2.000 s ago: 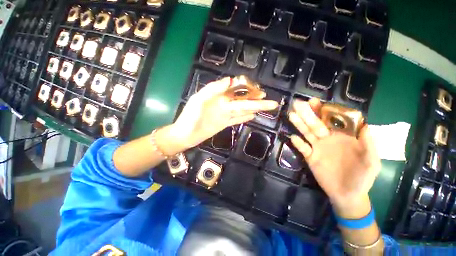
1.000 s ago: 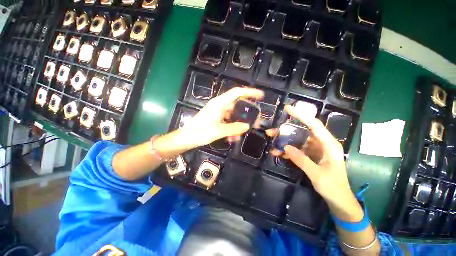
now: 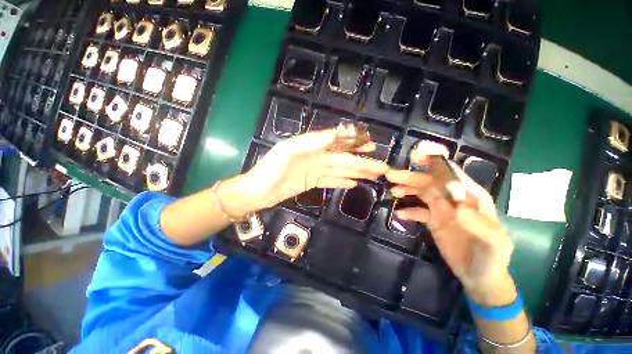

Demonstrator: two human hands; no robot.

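Observation:
My left hand is over the middle of the centre tray and holds a watch head between thumb and fingers, tilted so its face does not show. My right hand is palm up to the right of it and holds another watch head, seen tilted and blurred, partly covered by the fingers. The fingertips of both hands nearly meet. The tray pockets around them hold dark watches face up, and two gold watches lie case back up at its lower left.
The left tray holds rows of gold and whitish watch backs, with a darker tray beyond it. A white paper slip lies on the green mat right of the centre tray. The right tray holds gold and dark watches.
Both hands have turned their watches from face up to tilted, the faces no longer showing. My right hand has opened palm up. The view has shifted slightly.

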